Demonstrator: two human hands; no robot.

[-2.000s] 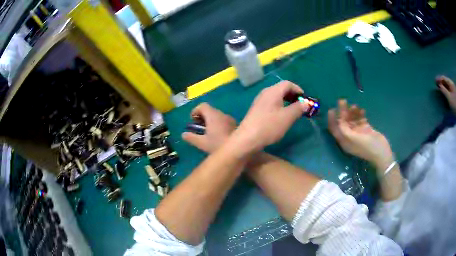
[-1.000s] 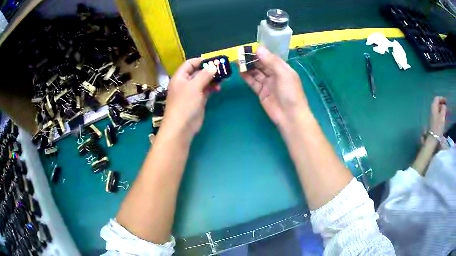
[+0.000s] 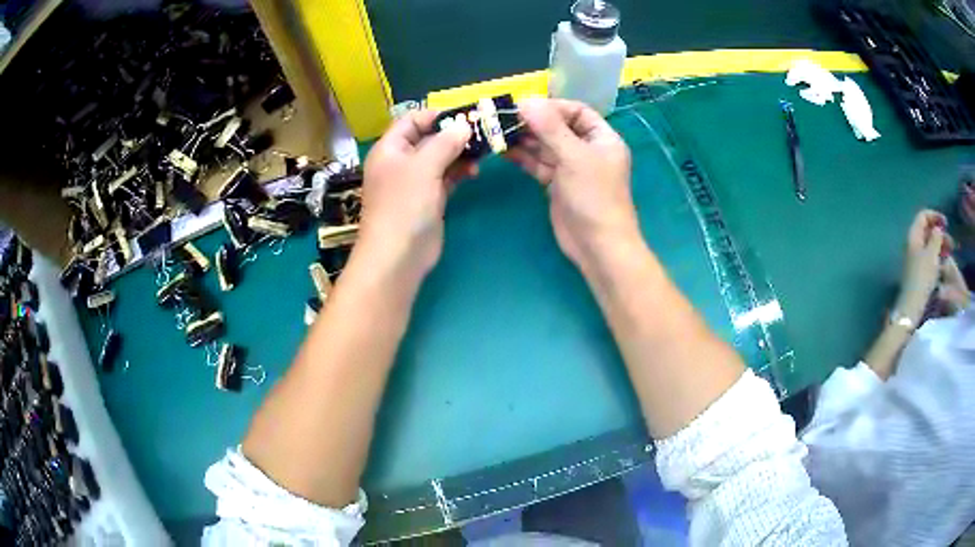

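Note:
A small dark display unit (image 3: 458, 121) with a lit screen is held in my left hand (image 3: 405, 192), in front of the yellow line. My right hand (image 3: 588, 176) holds a black binder clip (image 3: 496, 125) with tan edges by its wire handles. The clip sits over the right end of the display unit. The two hands are close together, and the fingers partly hide the unit and the clip. I cannot tell how far the clip's jaws are open.
Loose binder clips (image 3: 228, 366) lie on the left beside the cardboard box (image 3: 310, 102). A white bottle (image 3: 586, 71) stands behind my right hand. A dark thin tool (image 3: 793, 150), white wipes (image 3: 852, 105) and a black tray (image 3: 909, 80) are at right. A coworker's hand (image 3: 922, 262) is far right.
My arms have uncrossed since the oldest frame. Since the last one, my right hand has moved left, bringing the clip from beside the display unit onto its right end.

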